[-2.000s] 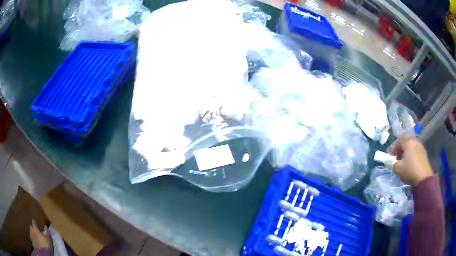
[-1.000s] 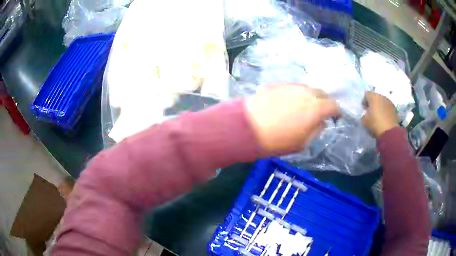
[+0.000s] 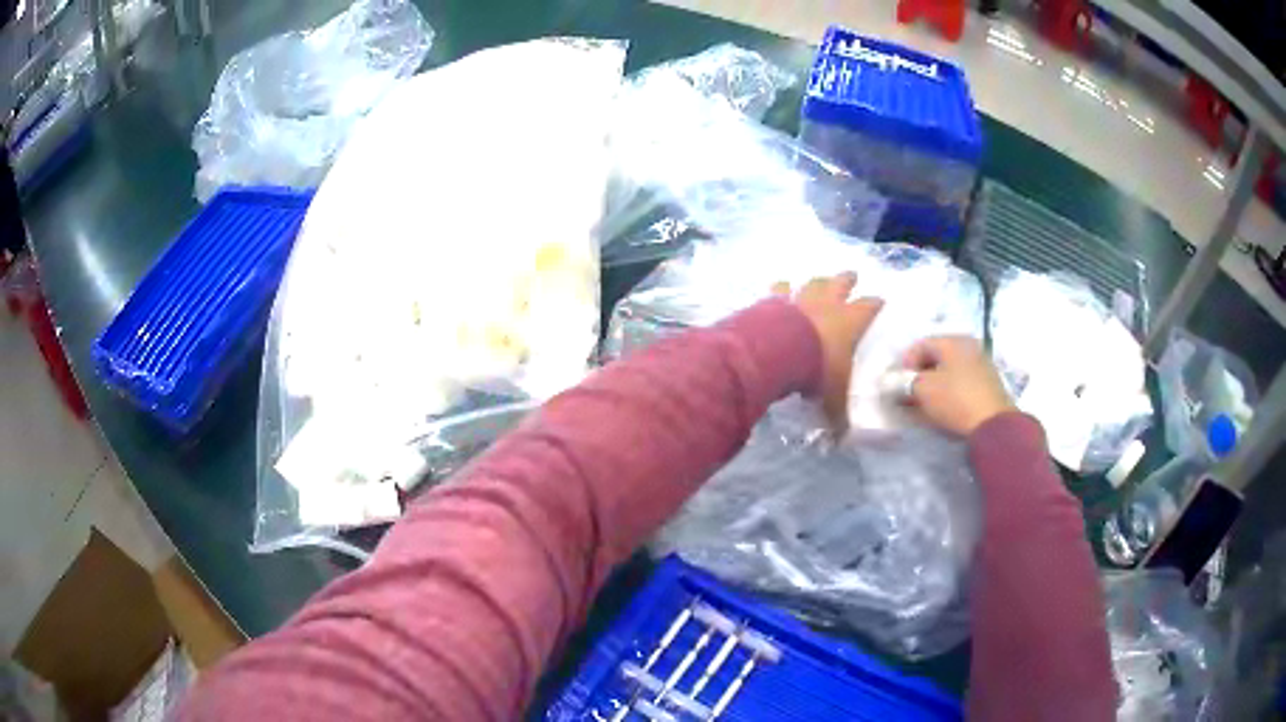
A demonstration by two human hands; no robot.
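Note:
A large clear poly bag (image 3: 903, 557) of translucent pieces lies in front of me, with a white sheet (image 3: 877, 346) over part of it. My left hand (image 3: 842, 339) lies on the bag at the sheet's left side, fingers apart. My right hand (image 3: 956, 384) is at the sheet's right side with bent fingers. A white wrap or small part (image 3: 898, 382) shows at one of its fingers; which is unclear, and its fingertips are hidden. Below, a blue ribbed tray (image 3: 832, 660) holds thin white rods (image 3: 701, 657) in rows, cut off by the frame's bottom edge.
A bag of off-white blocks (image 3: 451, 282) lies left, beside stacked blue trays (image 3: 205, 296). More blue trays (image 3: 891, 106) stand behind. Right are a bag of white parts (image 3: 1072, 370), a blue-capped bottle (image 3: 1221, 435), a black phone (image 3: 1196, 530) and another clear bag (image 3: 1164, 642). An open carton (image 3: 106, 614) stands lower left.
My left hand has come from the carton over to the poly bag. My right hand has moved left from the small bags onto it. The white sheet now shows between my hands.

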